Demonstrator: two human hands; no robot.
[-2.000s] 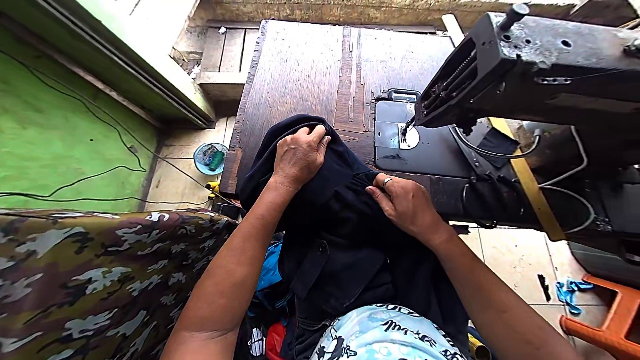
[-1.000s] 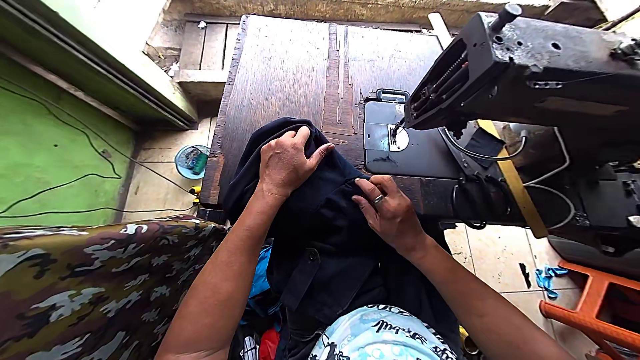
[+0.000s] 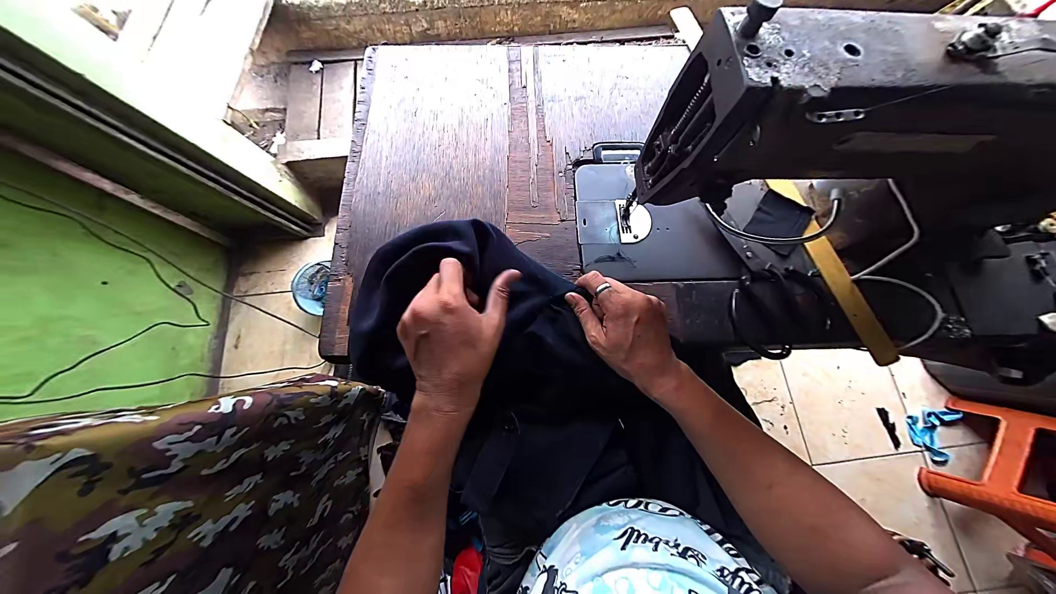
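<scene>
A dark navy garment lies over the front edge of the wooden sewing table and hangs down over the lap. My left hand rests on its bunched upper part, thumb spread from the fingers; whether cloth is pinched under the fingers cannot be told. My right hand, with a ring on one finger, pinches a fold of the garment between thumb and fingers at the table's edge. Behind and right of the hands stands a black sewing machine, its needle area above a metal needle plate and apart from the garment.
A yellow strip and looped cables are beneath the machine arm. Camouflage cloth hangs at the left. An orange plastic stool and blue scraps are on the tiled floor at right. A blue basket stands left of the table.
My left thumb is spread farther from the fingers than two seconds ago. My right hand keeps to the garment's edge near the table front.
</scene>
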